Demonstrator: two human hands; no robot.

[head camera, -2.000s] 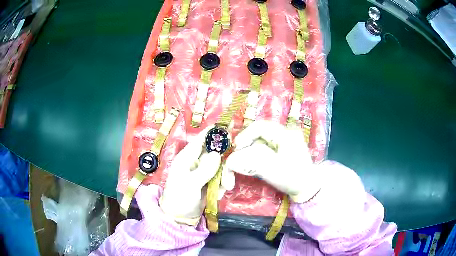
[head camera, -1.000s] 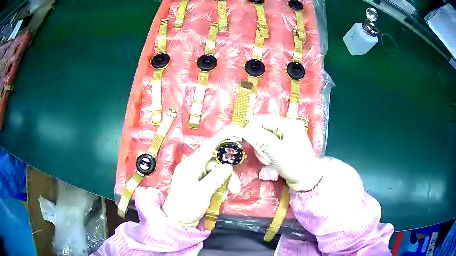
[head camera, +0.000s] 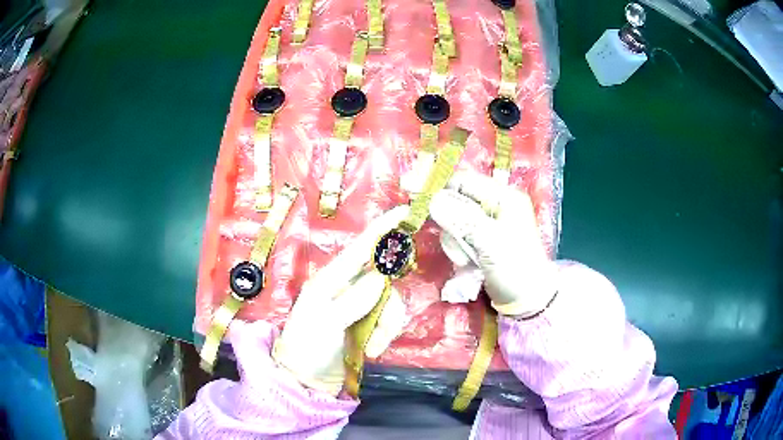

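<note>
My gloved left hand (head camera: 343, 301) holds a wristwatch (head camera: 394, 253) by its case, with the dark dial and its pale reddish pattern facing up. One part of the gold mesh band slants up to the right over the tray, the other hangs down below the hand. My gloved right hand (head camera: 498, 236) is just right of the band, fingers bent, with a white cloth (head camera: 462, 284) in it and hanging below the fingers. Whether the cloth touches the watch is hard to tell. Under both hands is the red-pink watch tray (head camera: 300, 155) covered in clear film.
Several more watches lie in columns on the tray, one of them (head camera: 246, 280) slanted at the near left. A whitish bottle with a metal top (head camera: 616, 57) stands on the green surface (head camera: 129, 172) beyond the tray's right edge. Plastic bags (head camera: 129, 378) lie below at the left.
The upper band has swung to the right and the held watch is tilted. My right hand has moved from beside the watch case to the right, and the white cloth now shows more below its fingers.
</note>
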